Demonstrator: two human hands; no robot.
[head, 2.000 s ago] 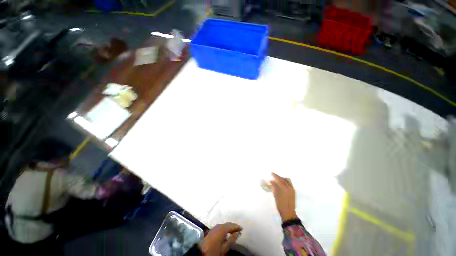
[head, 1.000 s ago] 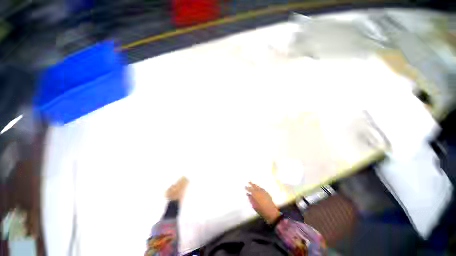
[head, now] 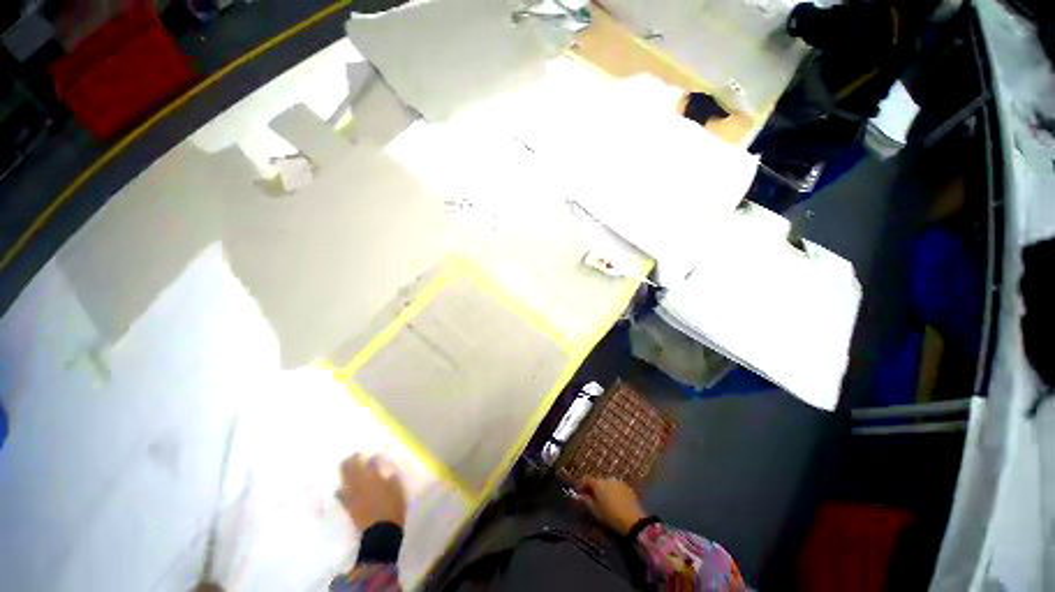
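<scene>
My left hand [head: 373, 495] rests on or just above the white table cover [head: 278, 463], fingers slightly spread and blurred, with nothing seen in it. My right hand [head: 611, 503] is past the table's front edge, beside a brown woven surface [head: 625, 434]; its fingertips are bent and I cannot tell whether they hold something. Yellow tape [head: 399, 434] forms a rectangle on the grey-beige sheet [head: 451, 370] ahead of my hands. A small white bottle with red marks [head: 603, 265] lies near the table edge.
White sheets [head: 775, 312] jut out at the right, above a greyish container [head: 683, 353]. Grey-beige pieces [head: 463, 52] lie at the far side. A person in dark clothes [head: 850, 46] is at the far right. Red crates stand at upper left [head: 122, 69] and lower right [head: 856, 546].
The view has swung right, and the blue crate has almost left it. My right hand has moved from over the table to past its edge. My left hand stays over the white cover.
</scene>
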